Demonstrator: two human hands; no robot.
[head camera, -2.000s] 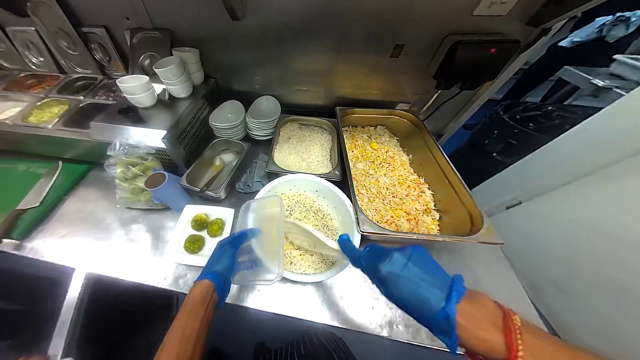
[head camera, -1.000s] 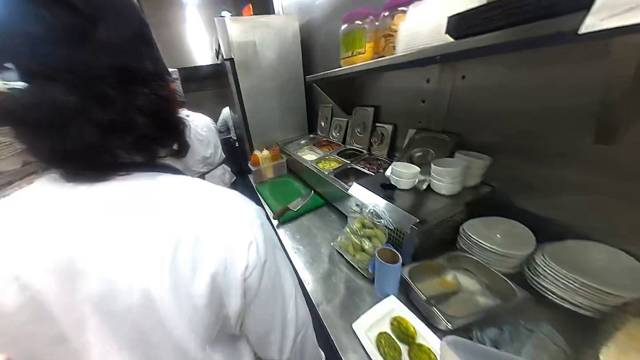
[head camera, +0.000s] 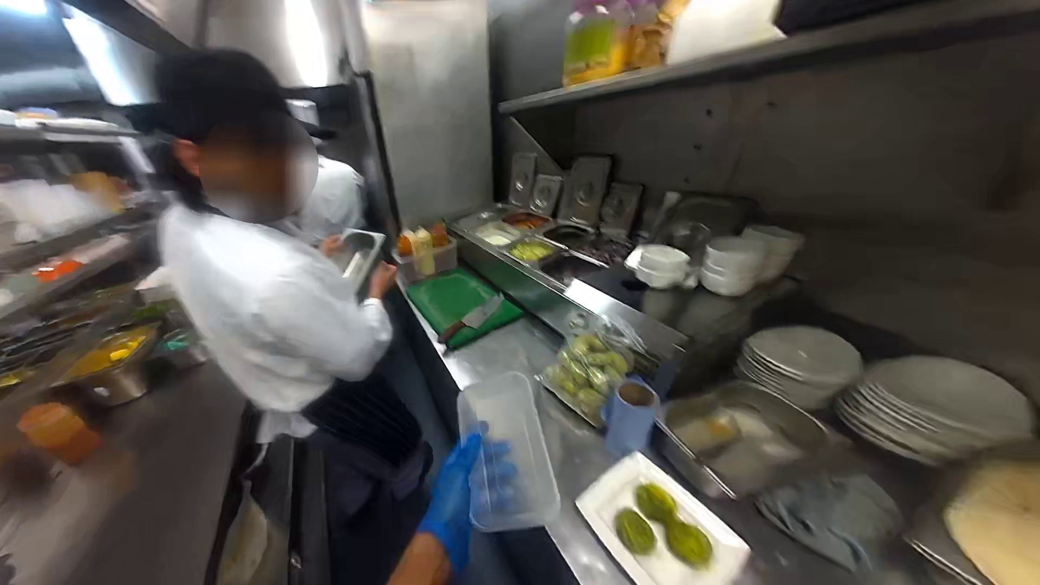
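My left hand, in a blue glove, grips a clear plastic container from its left side; the fingers show through the plastic. The container is over the steel counter's front edge, left of a white square plate with several green round pieces. Behind the plate stand a blue mug and a clear bag of green pieces. My right hand is outside the view.
A co-worker in white stands at the left, holding a metal pan. A knife lies on a green cutting board. Plate stacks, a steel pan and a grey cloth are at the right.
The view has swung left along the counter, away from the white bowl. The co-worker, close by a second ago, is now farther off. My left hand still holds the container; my right hand has left the view.
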